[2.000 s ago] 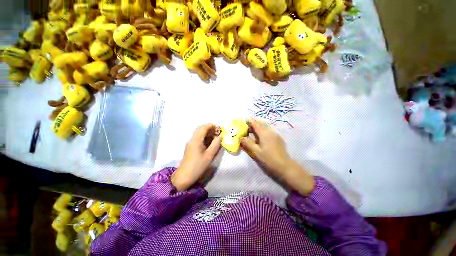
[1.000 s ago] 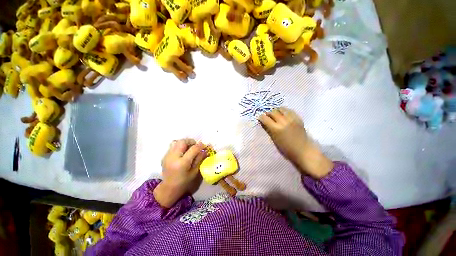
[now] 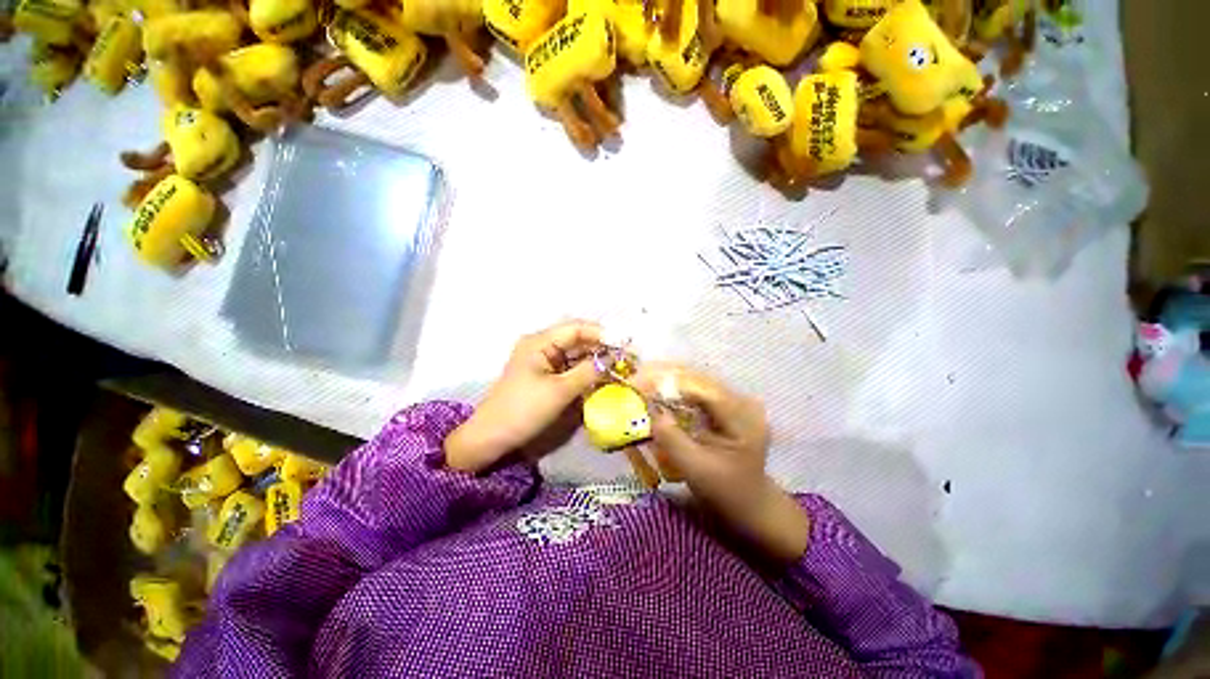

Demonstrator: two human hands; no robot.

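Note:
A yellow plush toy [image 3: 614,418] with a small face and brown legs hangs between my hands near the table's front edge. My left hand [image 3: 534,394] pinches the small ring hardware [image 3: 617,362] at the toy's top. My right hand [image 3: 714,435] is at the toy's right side, fingers curled against it; its fingertips are blurred, and any thin tie in them cannot be made out. A loose heap of thin pale ties [image 3: 780,269] lies beyond my right hand.
A large pile of yellow plush toys [image 3: 571,60] lies along the far side. Clear plastic sheets [image 3: 332,246] and a slim black tool [image 3: 85,249] lie left. A crumpled clear bag [image 3: 1048,199] lies right. A box of yellow toys [image 3: 93,531] is below the table edge.
My right hand has come back from the heap of ties to the toy. My left hand still holds the toy's top, and the toy is now turned and partly covered. The camera view has shifted.

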